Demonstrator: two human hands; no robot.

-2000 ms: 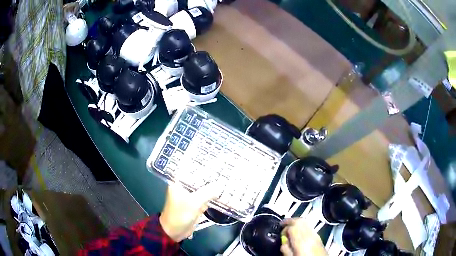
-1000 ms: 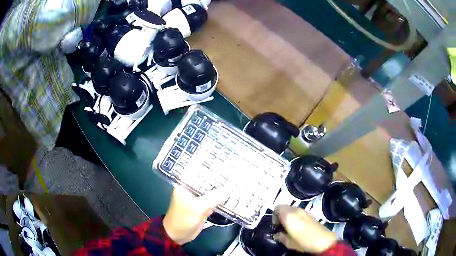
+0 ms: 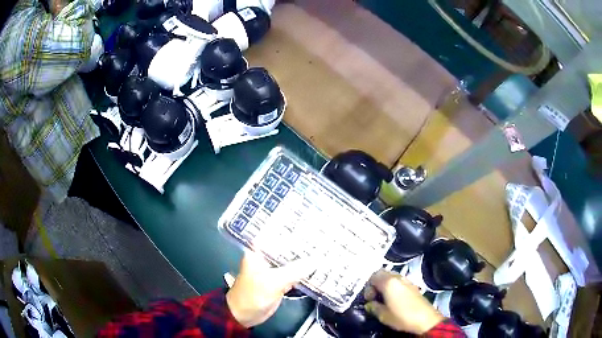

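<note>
My left hand [image 3: 259, 290] holds a flat clear tray [image 3: 310, 228], tilted, with its thumb over the near edge. Dark squares fill the tray's upper-left columns; glare washes out the rest. My right hand [image 3: 401, 302] is at the tray's lower right corner, fingers curled, above a black camera head [image 3: 350, 318] partly hidden by the tray and hand. Whether its fingertips hold a small piece cannot be told. More black camera heads stand in a row to the right, such as one [image 3: 450, 264] beside my right hand.
Several white-and-black cameras [image 3: 257, 99] stand at upper left, beside a person in a checked shirt [image 3: 49, 59]. Brown cardboard [image 3: 369, 86] covers part of the green bench [image 3: 191, 218]. A grey post [image 3: 488, 155] crosses at right near crossed white strips [image 3: 538, 261]. A carton [image 3: 86, 290] is lower left.
The tray and my left hand have moved right and slightly down. My right hand has come from the camera head to the tray's corner. The person at left has moved further into view.
</note>
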